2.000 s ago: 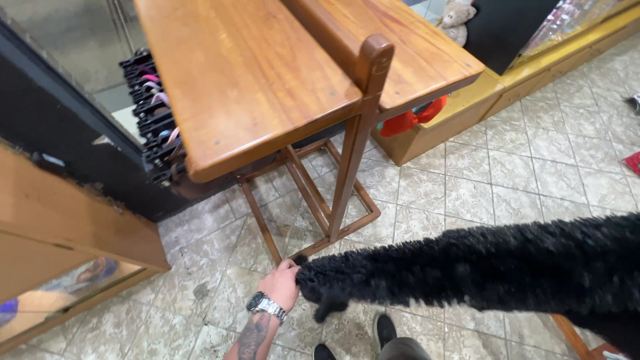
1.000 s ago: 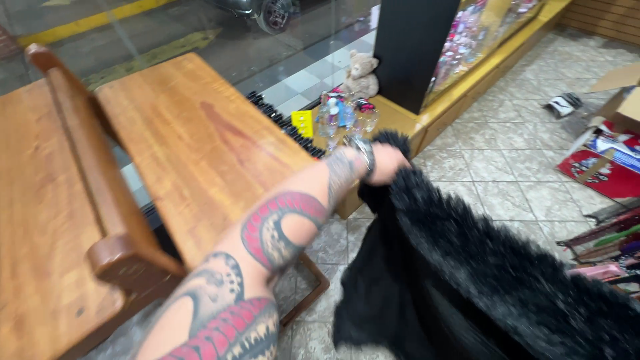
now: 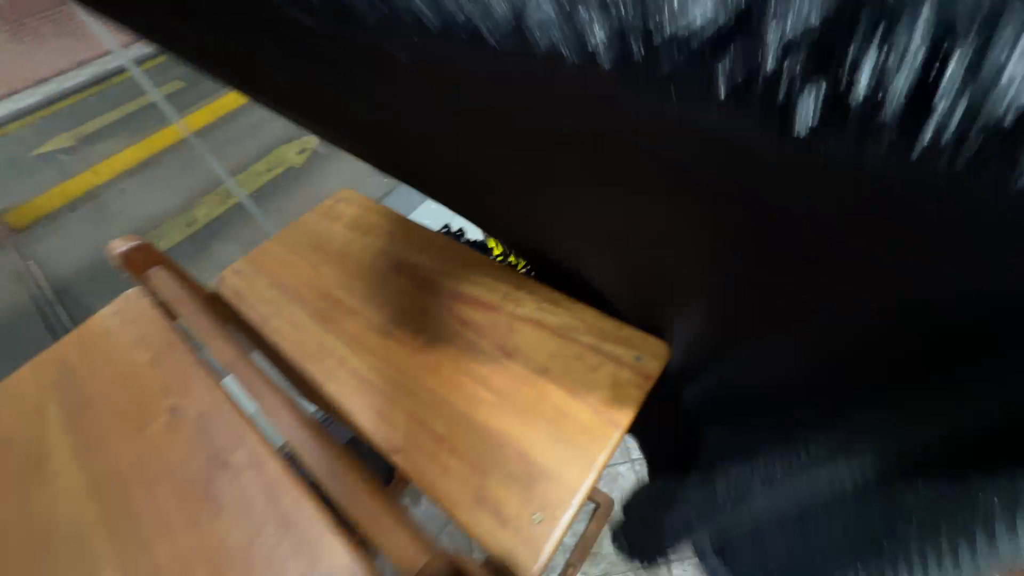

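A black cloth item with fluffy, fur-like trim (image 3: 840,72) fills the upper and right parts of the view, close to the camera and blurred. Its dark cloth (image 3: 680,224) passes behind the right corner of a wooden tabletop (image 3: 448,344), which carries a soft shadow. Neither of my hands shows; whatever holds the cloth is hidden or outside the picture.
A second wooden top (image 3: 104,448) lies at the left, beyond a raised wooden rail (image 3: 272,392). Black and yellow items (image 3: 508,254) show behind the tabletop. Painted road markings (image 3: 128,160) appear at upper left. Floor tiles (image 3: 628,472) show below.
The black furry item has risen from the lower right to cover the upper and right view. The tattooed arm and the hand gripping the item one second ago are out of sight.
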